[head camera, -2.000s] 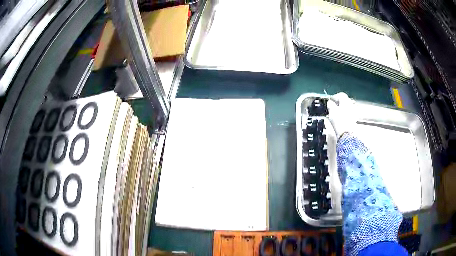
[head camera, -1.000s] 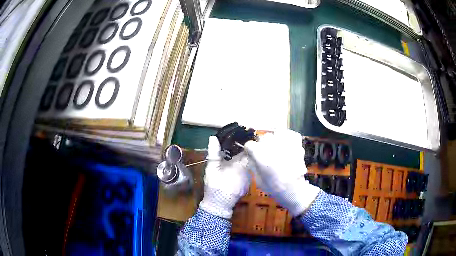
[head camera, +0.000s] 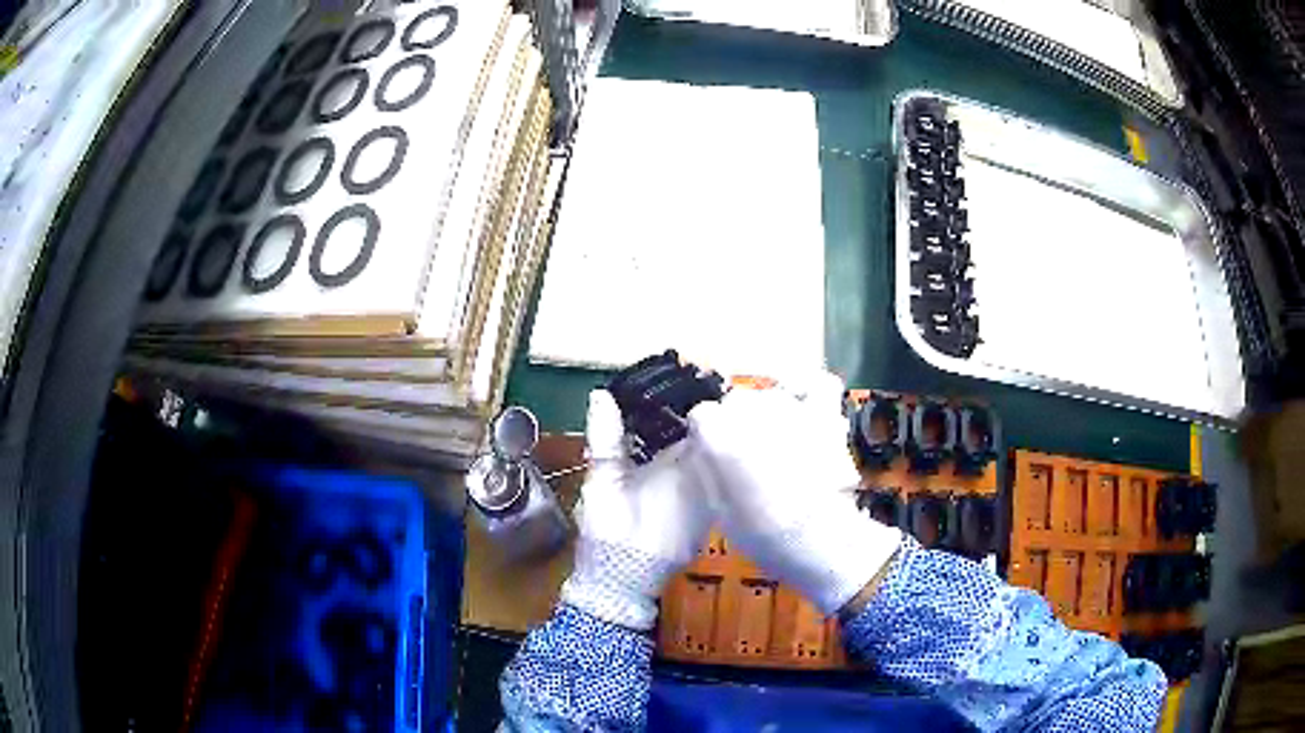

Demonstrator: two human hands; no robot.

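A black moulded housing (head camera: 661, 398) is held up between both white-gloved hands, just below the white board (head camera: 684, 215). My left hand (head camera: 630, 494) grips its left and lower side. My right hand (head camera: 780, 480) holds its right side, with the fingers bent over it. The fingertips partly hide the housing, and I cannot tell if a small part is between them. An orange tray (head camera: 744, 613) with slots lies under the hands, with black housings on its right part. A small metal can (head camera: 518, 508) with its round lid open stands left of my left hand, a thin stick reaching from it.
A metal tray (head camera: 1095, 272) with black assemblies along its left side lies at the right. A second orange tray (head camera: 1066, 551) is at the lower right. Black flat rings (head camera: 345, 245) lie on stacked boards at the upper left. A blue bin (head camera: 415, 602) is at the lower left.
Two seconds ago a hand was over the metal tray at the right. Since one second ago both hands stay on the housing, with the right fingers slightly shifted; the view has moved slightly.
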